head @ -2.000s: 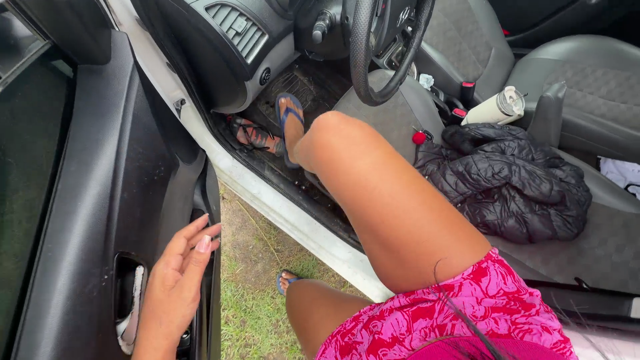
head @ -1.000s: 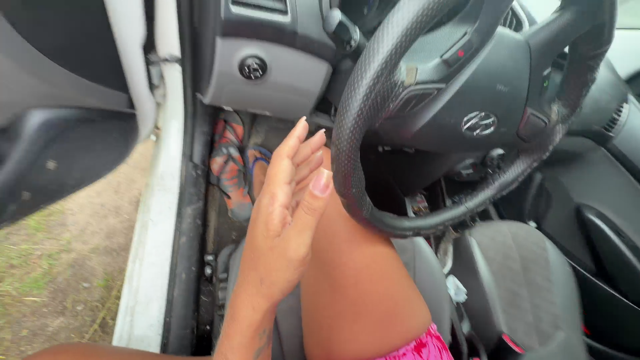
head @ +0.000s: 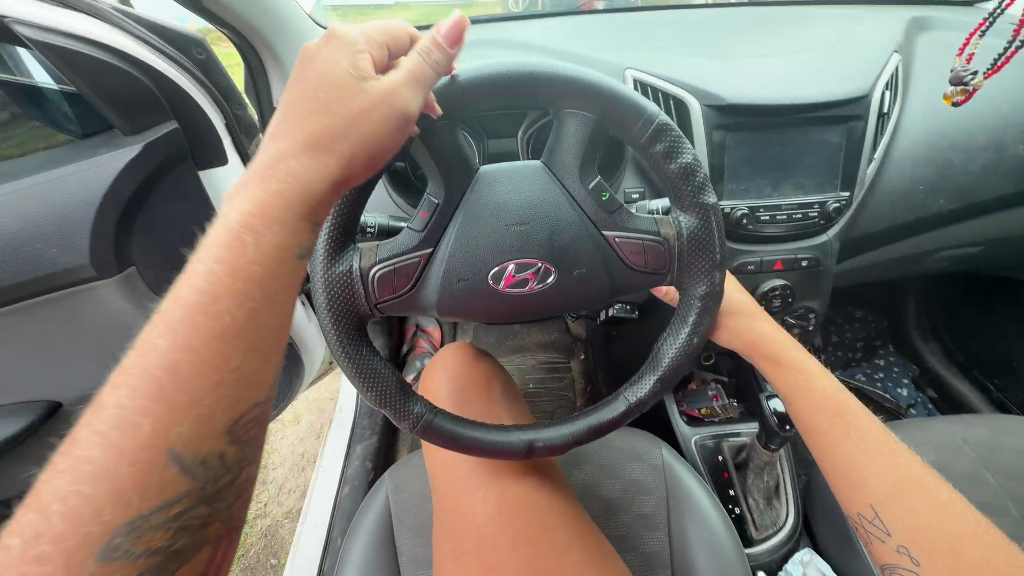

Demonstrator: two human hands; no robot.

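My left hand (head: 376,88) is closed around the upper left of the black leather steering wheel (head: 520,442), its thumb pointing up. Behind the wheel's right side is my right hand (head: 724,316), near the ignition area and a small object (head: 618,312) under the column. Its fingers are mostly hidden by the rim, so its grasp does not show. The wheel hub carries a Hyundai emblem (head: 522,276). Below the wheel, one bare leg rests over the driver's seat (head: 616,472).
The driver's door (head: 72,240) stands open at the left, with ground outside. Right of the wheel are a dark display (head: 784,160) and the gear lever (head: 774,420). Beaded strings (head: 972,64) hang at the upper right. Dark spotted cloth (head: 888,380) lies in the passenger footwell.
The view has moved from outside the car to facing the dashboard. My left hand, held free before, is now on the steering wheel. My right hand has come into view behind the wheel.
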